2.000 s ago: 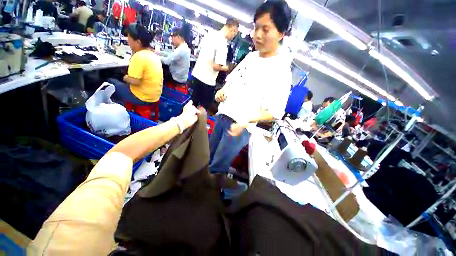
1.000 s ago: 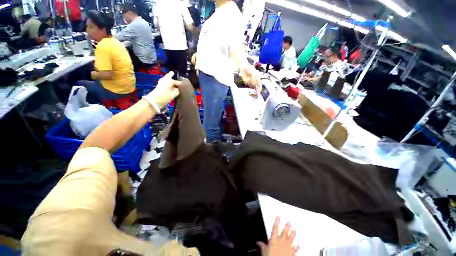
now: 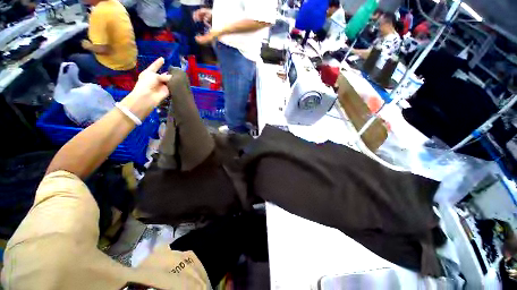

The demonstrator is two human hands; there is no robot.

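Note:
A wide dark brown garment panel (image 3: 334, 187) lies across the white machine table (image 3: 295, 243) and hangs over its left edge. My left hand (image 3: 153, 85) is raised at the left and grips the top of a lighter brown piece of cloth (image 3: 190, 124), which hangs down over the dark brown cloth. My right hand is not in view. The top of a machine head (image 3: 363, 281) shows at the bottom edge, cut off and blurred.
A white lockstitch machine (image 3: 309, 93) stands further along the table. A blue crate (image 3: 54, 127) with a white plastic bag (image 3: 85, 99) is at the left. A person in jeans (image 3: 235, 73) stands beyond the cloth. A metal pole (image 3: 414, 85) rises at the right.
The view has tilted down. My left hand still holds the cloth up. My right hand, seen near the table's edge one second ago, has left the picture. The standing person's arms have moved.

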